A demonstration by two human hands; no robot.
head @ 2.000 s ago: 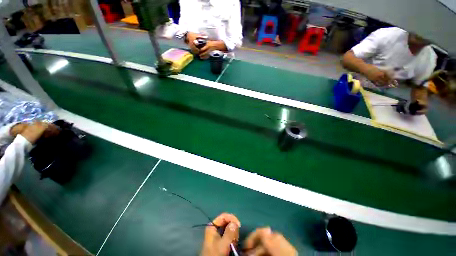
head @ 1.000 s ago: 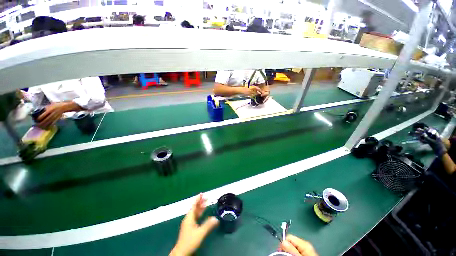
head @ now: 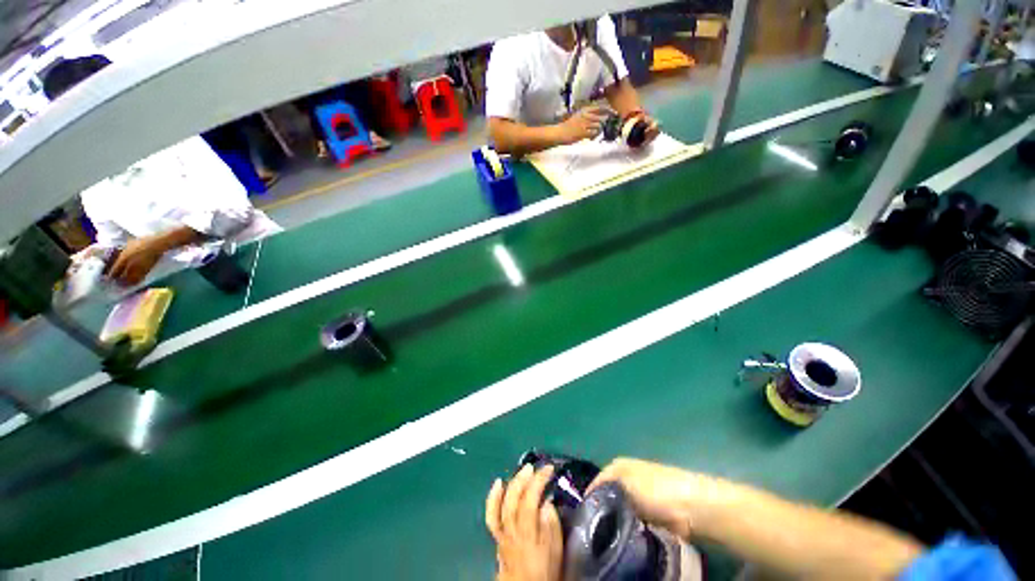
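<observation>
My left hand (head: 528, 528) is on the side of a glossy black housing (head: 558, 471) at the bottom centre. My right hand (head: 653, 494) reaches in from the right and grips a grey-black flanged unit (head: 607, 533) with a dark centre hole, close against the housing. The fingertips of my right hand are partly hidden between the two parts. A flanged metal unit (head: 823, 372) with a silver rim, a yellow band and a thin piece sticking out to its left stands on the green bench to the right.
Another cylindrical unit (head: 347, 331) is on the green conveyor belt. Black parts (head: 982, 284) with a round grille are piled at the bench's right. A white rail (head: 670, 329) separates bench and belt. Across the line are two people, a blue holder (head: 496, 182) and a yellow pad (head: 137, 319).
The view has swung and tilted. My left hand, open beside the housing before, is now on it. My right hand has brought the grey-black unit against the housing; the white connector is no longer visible.
</observation>
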